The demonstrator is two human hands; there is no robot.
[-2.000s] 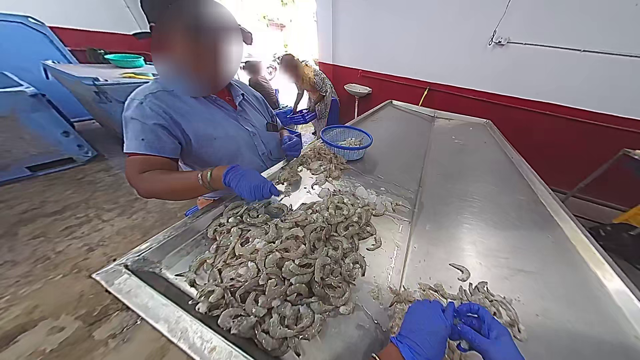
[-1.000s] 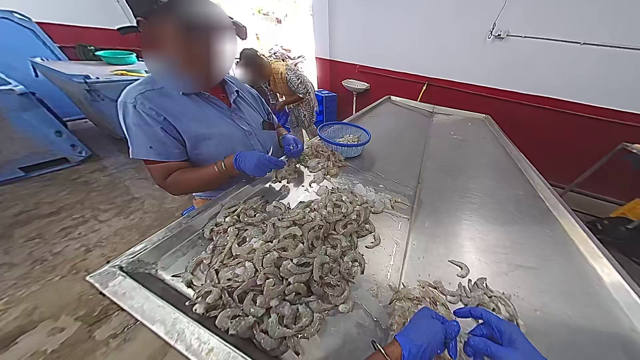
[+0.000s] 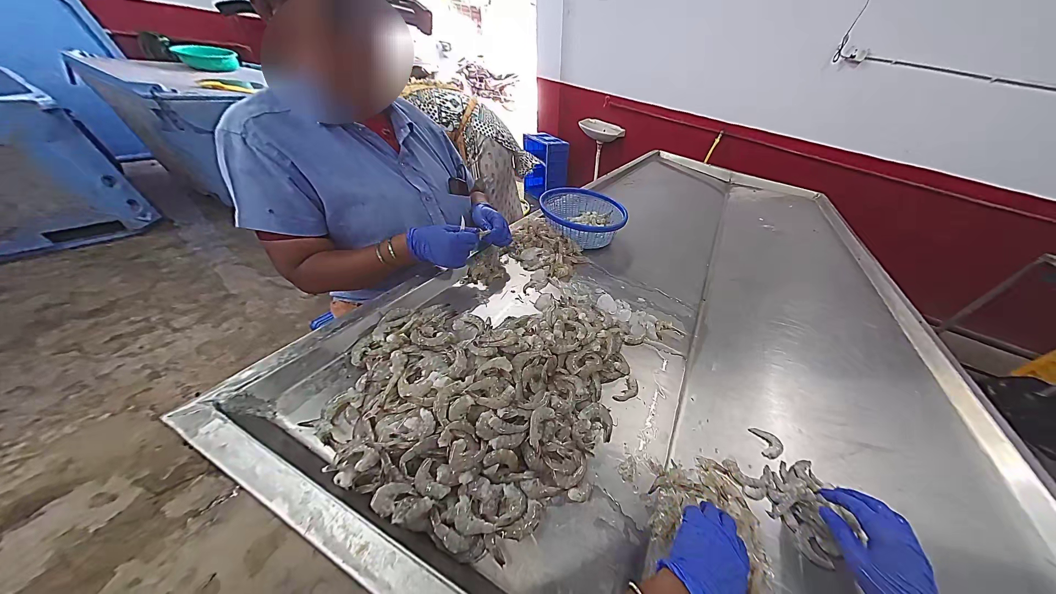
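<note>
My left hand (image 3: pixel 709 551), in a blue glove, rests against a pile of pale shrimp shells (image 3: pixel 701 495) on the steel table, its palm turned away. My right hand (image 3: pixel 879 540), also gloved in blue, touches a small heap of grey shrimp (image 3: pixel 796 499) with its fingers spread at the heap's right edge. Whether either hand holds a shrimp is hidden. One shrimp (image 3: pixel 767 443) lies apart, just above the small heap. A large mound of shrimp (image 3: pixel 487 412) covers the table left of my hands.
Across the steel table (image 3: pixel 775 313), a co-worker (image 3: pixel 346 181) in blue gloves handles a shrimp near a smaller pile. A blue plastic basket (image 3: pixel 582 216) with some shrimp stands at the far side. A raised rim (image 3: pixel 305 511) edges the table. Blue insulated tubs (image 3: pixel 157 107) stand at left.
My hands were close together over the shells; now they are apart, the right one at the small shrimp heap. The co-worker's hands have come together.
</note>
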